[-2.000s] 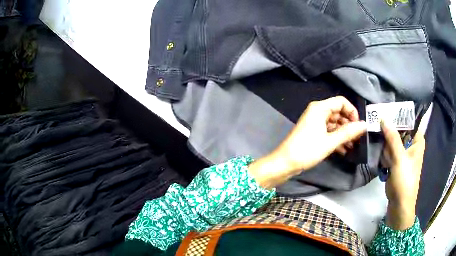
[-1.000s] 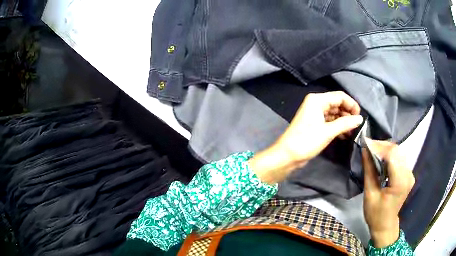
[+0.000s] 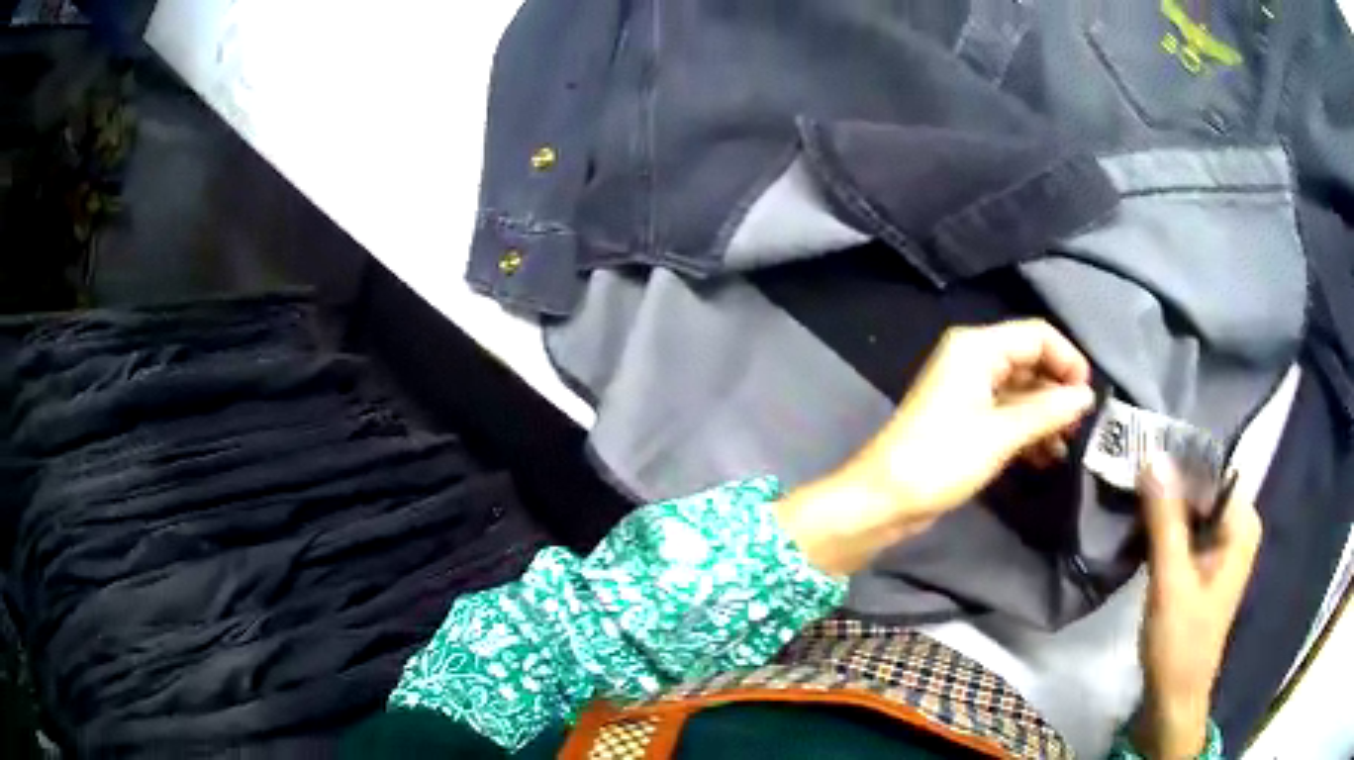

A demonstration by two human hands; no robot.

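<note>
A dark grey denim shirt [image 3: 713, 134] lies spread on the white table [image 3: 327, 134], its front turned back so that lighter grey inside fabric shows. My left hand [image 3: 988, 423] pinches the shirt's inside fabric just left of a small white printed care label [image 3: 1140, 441]. My right hand [image 3: 1200, 564] is at the label's right end, thumb on it. A dark, thin, blurred tip, seemingly of snips [image 3: 1222, 498], shows at my right fingers; the rest is hidden in the hand.
A dark gathered garment pile [image 3: 253, 535] lies at the left, below the table's edge. The shirt's cuff with gold buttons [image 3: 511, 263] lies toward the table's left side. A chest pocket with a yellow emblem [image 3: 1200, 37] shows at the top right.
The label was edge-on between my hands one second ago and now lies with its print showing. My right hand has moved right. The shirt appears slightly lower and further right in view.
</note>
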